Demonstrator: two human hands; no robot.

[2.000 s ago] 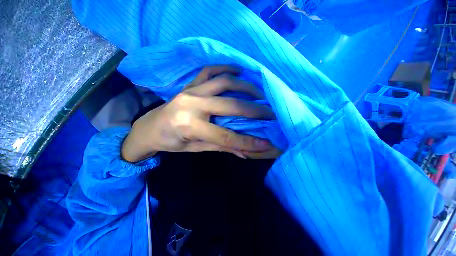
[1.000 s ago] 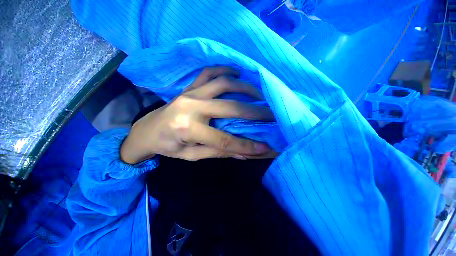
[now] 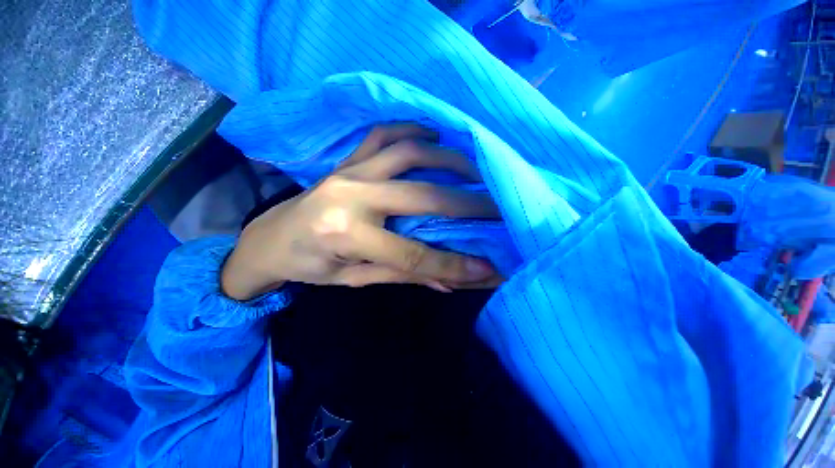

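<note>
My left hand [image 3: 343, 228] is bare and comes in from the left out of an elastic cuff. Its back faces the camera. Its fingers curl over folds of blue striped smock cloth [image 3: 586, 302], and the fingertips are partly hidden in the folds. The cloth spreads wide from the upper left to the lower right. Behind and below the hand is dark clothing [image 3: 403, 375] with a small pale outline mark. My right hand is not visible; whether it is under the cloth cannot be told.
A silvery textured mat [image 3: 82, 119] lies on a bench with a dark green edge [image 3: 137, 196] at the upper left. At the right are a blue plastic stool [image 3: 714, 189], a brown box [image 3: 749, 139] and another person's blue sleeve [image 3: 797, 215]. Blue floor [image 3: 632, 110] shows at the upper right.
My left hand keeps its hold on the cloth almost without moving. The cloth's lower folds have shifted slightly left.
</note>
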